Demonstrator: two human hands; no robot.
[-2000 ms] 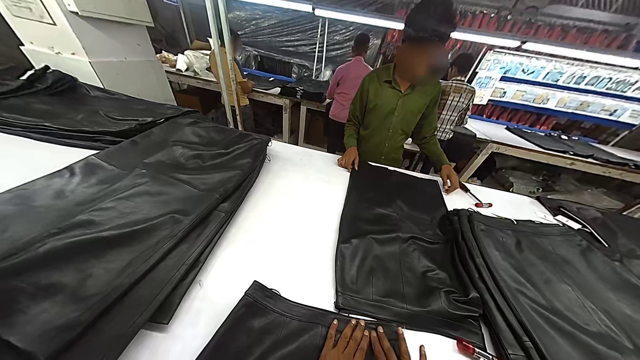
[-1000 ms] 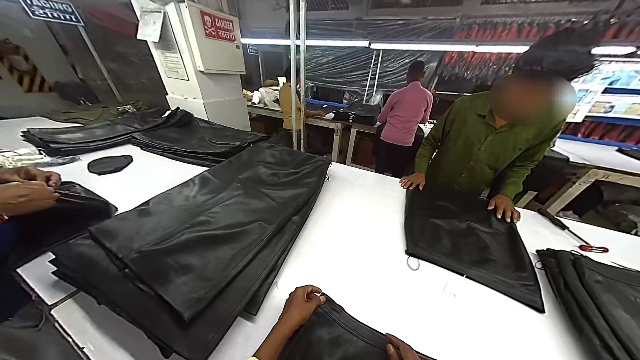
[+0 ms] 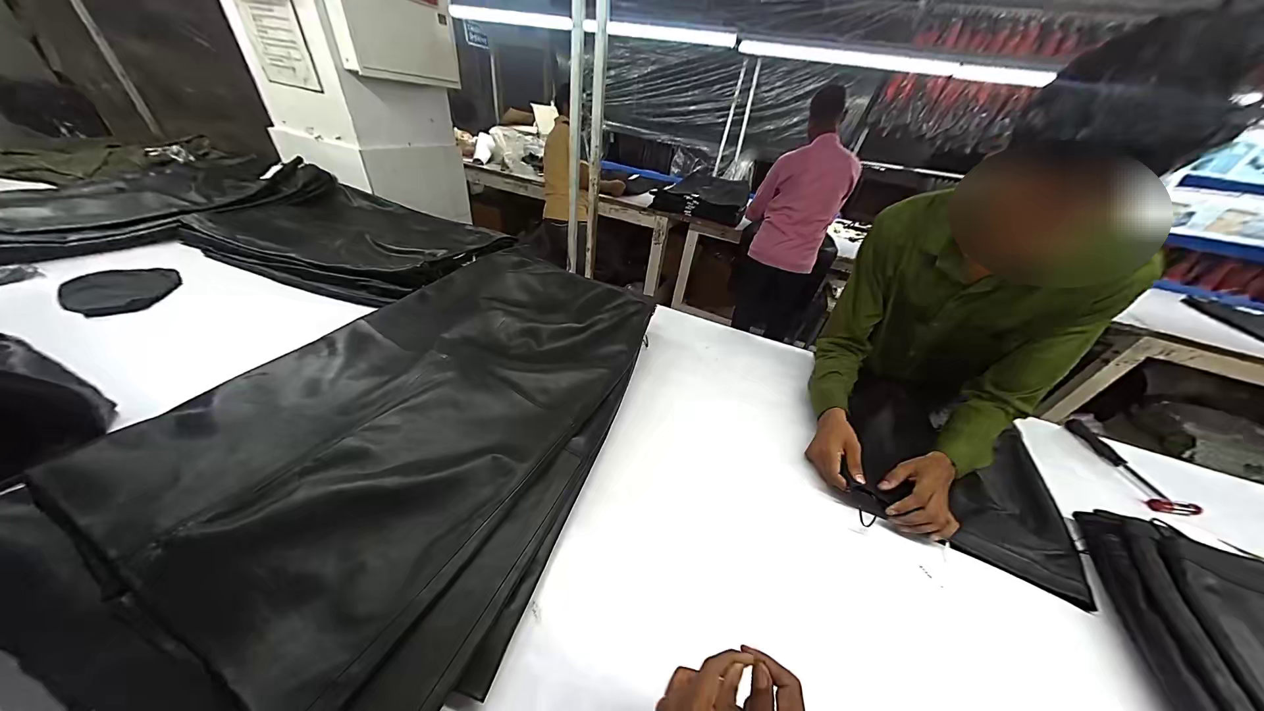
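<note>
At the bottom edge, my left hand (image 3: 701,686) and my right hand (image 3: 776,681) are partly in view, fingers bent and fingertips close together. Whether something small is between them cannot be told. Both are over the white tabletop (image 3: 632,553), right of a stack of black leather-like garment pieces (image 3: 365,434). Across the table, a co-worker in a green shirt bends over another black garment piece (image 3: 1022,523), fingers of both hands at its near edge beside a small black loop (image 3: 867,517).
More folded black pieces (image 3: 336,232) and a small black piece (image 3: 120,291) lie at the left. On the right are another black stack (image 3: 1185,592) and a black-handled tool with a red end (image 3: 1126,464). Metal poles (image 3: 589,148) stand beyond the table; two people are farther back.
The black piece that my hands touched in both earlier frames is out of view, and my hands are now close together. The co-worker's hands have moved to the near edge of their piece.
</note>
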